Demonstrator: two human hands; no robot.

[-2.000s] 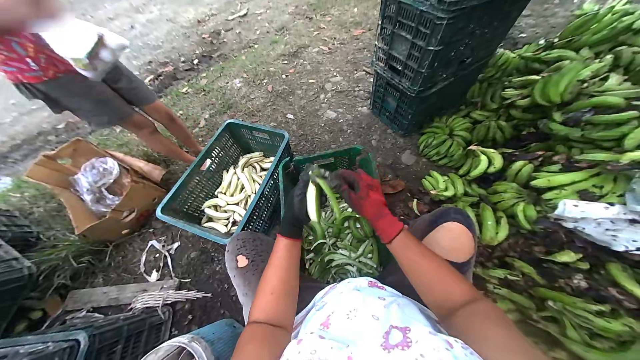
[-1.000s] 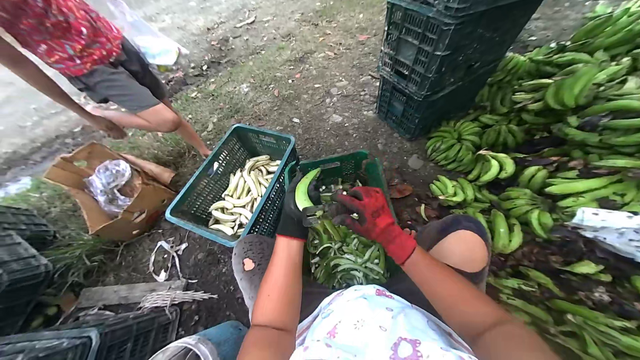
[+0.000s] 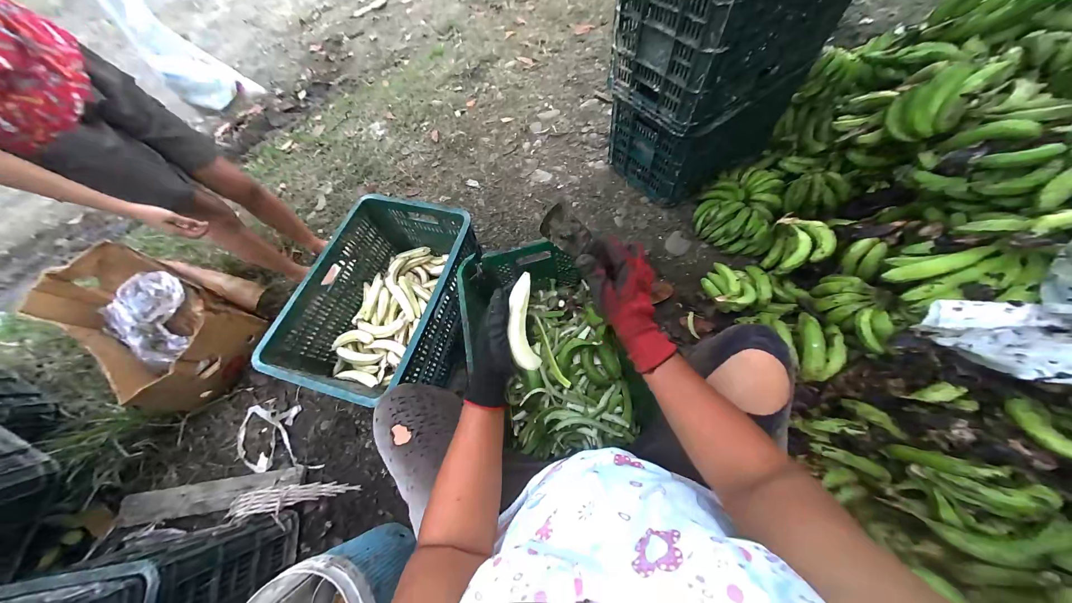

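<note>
My left hand (image 3: 490, 352), in a black glove, holds a pale peeled plantain (image 3: 521, 322) upright over a green plastic crate (image 3: 538, 254). The crate is full of green plantain peels (image 3: 578, 410), and a strip of peel hangs beside the plantain. My right hand (image 3: 624, 293), in a red and dark glove, is closed round a knife whose dark, wide blade (image 3: 565, 228) points up and left; its handle is hidden. To the left stands a teal plastic crate (image 3: 289, 374) holding peeled plantains (image 3: 389, 314).
Green plantain bunches (image 3: 946, 167) are piled at right. Dark crates (image 3: 670, 92) are stacked ahead. A person (image 3: 126, 126) bends beside a cardboard box (image 3: 226, 360) at left. A blue bucket (image 3: 373, 557), a wooden board (image 3: 209, 494) and more crates lie lower left.
The plantain in my left hand showed green skin a second ago and now shows pale flesh. The knife has moved up off it with my right hand. The person at left is bent lower.
</note>
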